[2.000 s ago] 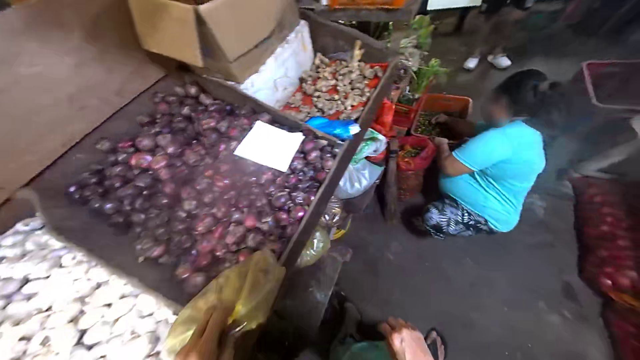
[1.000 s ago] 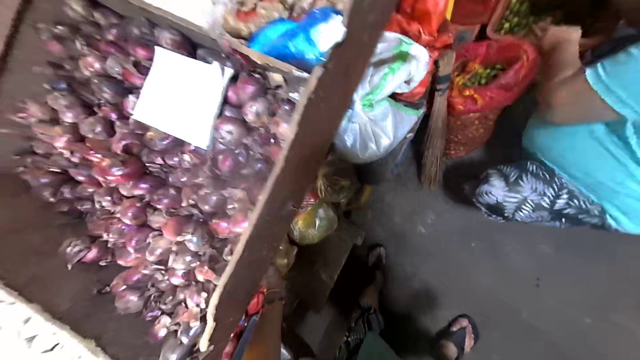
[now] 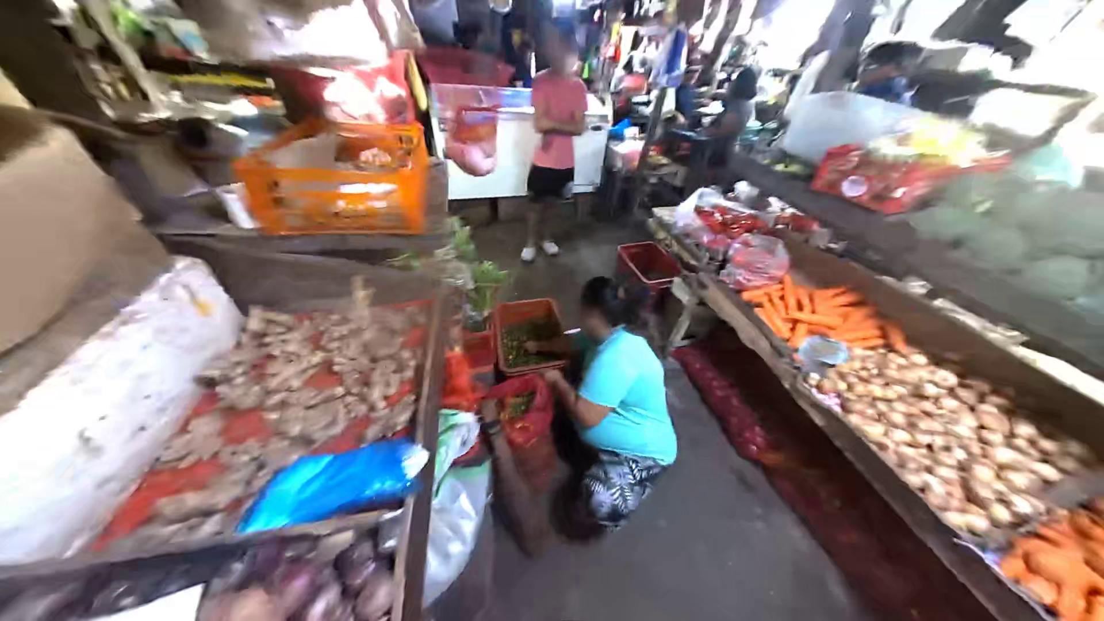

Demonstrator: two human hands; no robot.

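Observation:
Neither my left hand nor my right hand shows in the head view now. At the lower left, red onions (image 3: 293, 582) lie in a wooden bin, partly cut off by the frame's edge. Behind them, ginger (image 3: 323, 358) is spread over red material, with a blue plastic bundle (image 3: 332, 485) at its front edge. A person in a turquoise shirt (image 3: 634, 392) crouches in the aisle, with hands near an orange crate (image 3: 526, 336) of small green produce and a red sack (image 3: 522, 410).
The right stall holds carrots (image 3: 819, 310) and light brown round produce (image 3: 957, 423). A long dark red sack (image 3: 724, 397) lies beneath it. An orange crate (image 3: 336, 185) stands at the upper left. Another person (image 3: 556, 121) stands farther down the aisle.
The view has swung up and right toward the aisle. My hands, one at a yellow plastic bag two seconds ago, are out of sight now.

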